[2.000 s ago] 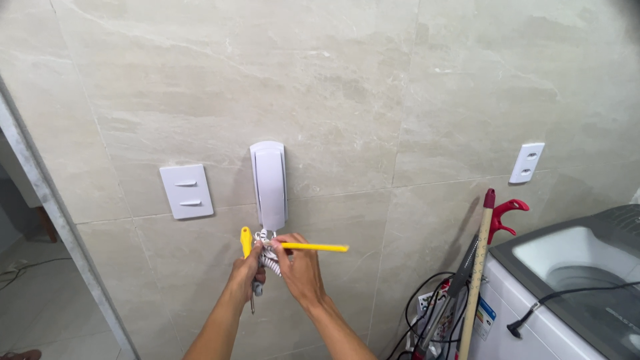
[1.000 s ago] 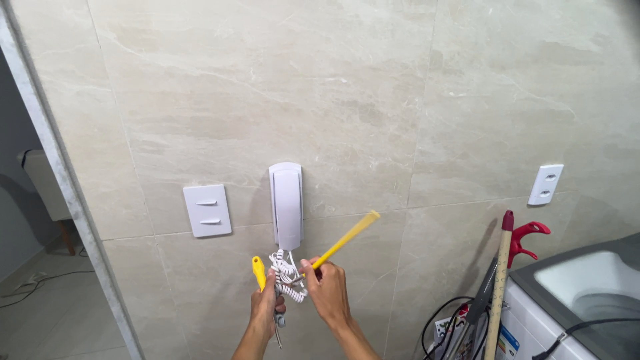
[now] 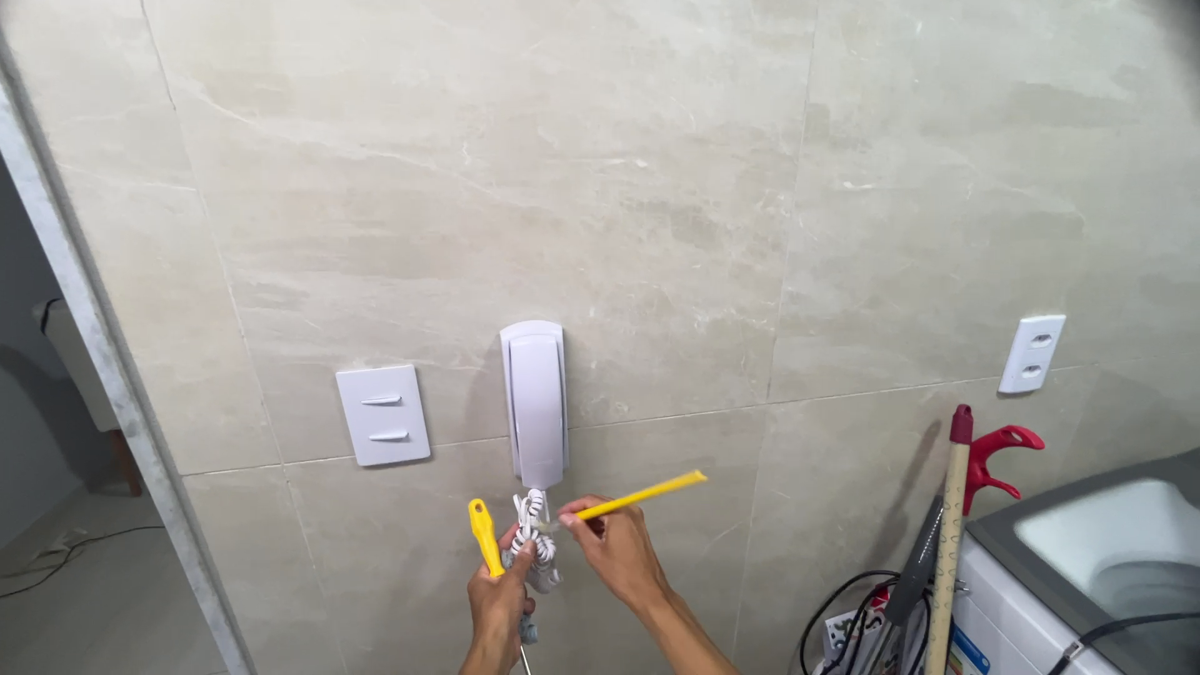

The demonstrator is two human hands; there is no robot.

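A white intercom handset (image 3: 537, 403) hangs in its cradle on the tiled wall, and its coiled white cord (image 3: 536, 544) is bunched below it. My left hand (image 3: 497, 605) holds the bunched cord and a yellow-handled tool (image 3: 484, 534), whose thin metal shaft shows under the hand; its tip is out of view. A bit of greyish cloth shows beneath the same hand. In my right hand (image 3: 614, 553) is a thin yellow-handled brush (image 3: 647, 495), its handle pointing up and right and its pale end touching or close to the cord.
Left of the handset is a two-switch wall plate (image 3: 383, 415); a double socket (image 3: 1032, 354) is at the right. A wooden pole (image 3: 951, 553), a red hook-shaped handle (image 3: 996, 461) and black cables stand beside a washing machine (image 3: 1022, 600) at lower right. A door frame (image 3: 103, 328) edges the left.
My right hand has kept the yellow brush at the cord; its handle now lies flatter than one second ago. My left hand still holds the cord and yellow-handled tool.
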